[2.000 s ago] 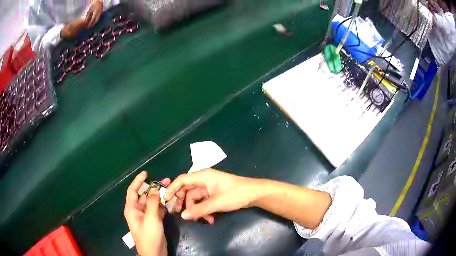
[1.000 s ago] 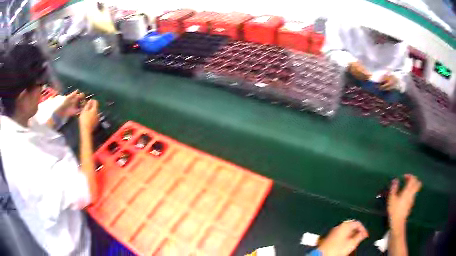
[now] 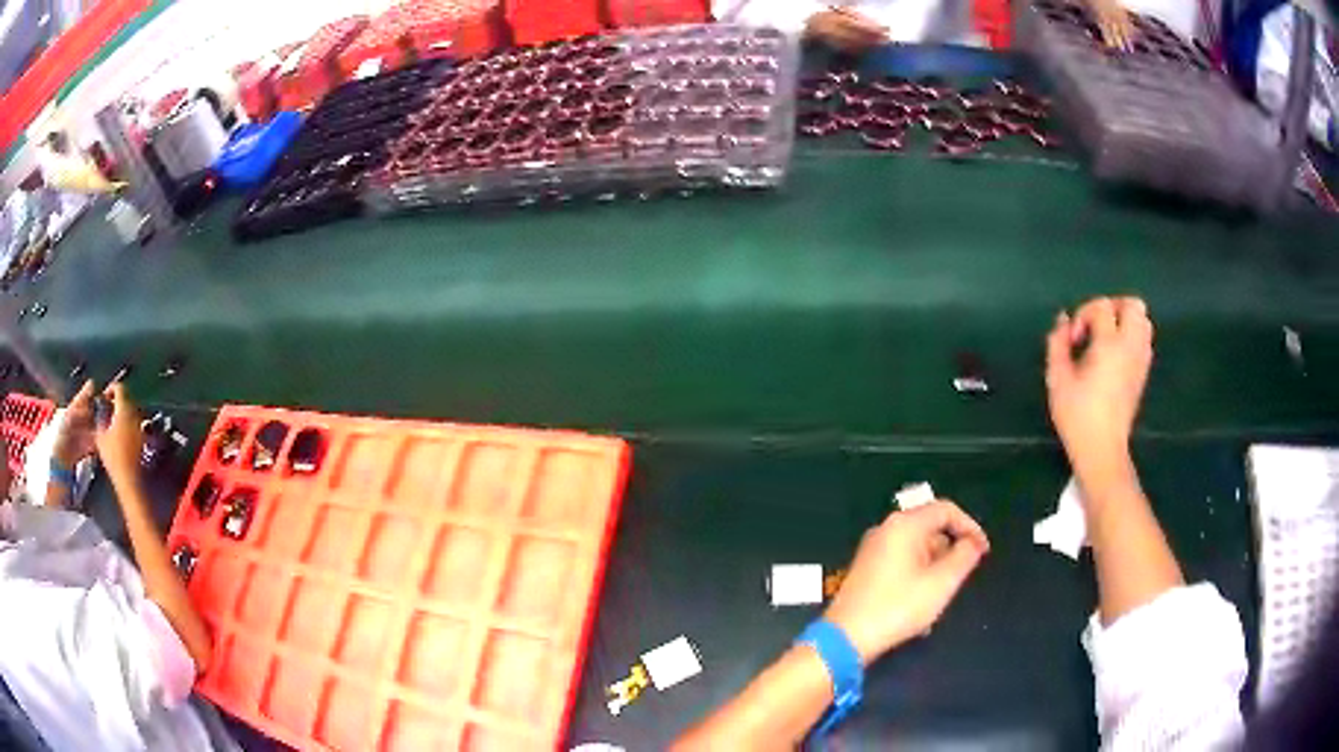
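My left hand (image 3: 911, 573), with a blue wrist strap (image 3: 834, 673), is above the bench with its fingers curled; I cannot tell whether anything is between them. My right hand (image 3: 1101, 375) is over the green belt, fingers loosely bent, with nothing visible in it. A small dark unit with a white edge (image 3: 969, 376) lies on the belt left of my right hand. White square display modules lie on the bench: one (image 3: 797, 585) beside my left hand, one with a gold tail (image 3: 673, 663) near the red tray. Another white piece (image 3: 913, 497) is partly behind my left hand.
A red tray (image 3: 614, 514) at left holds several dark units. A white wipe (image 3: 1060, 523) lies beside my right forearm. A white perforated board (image 3: 1300, 514) is at the right edge. Clear blister trays (image 3: 705, 103) stand across the belt (image 3: 661, 294). Another worker's arm (image 3: 147, 514) is at far left.
The view has swung left from the glue tools to the red tray. My hands, together at first around a small part, are now apart. A dark unit now lies clear of my right hand.
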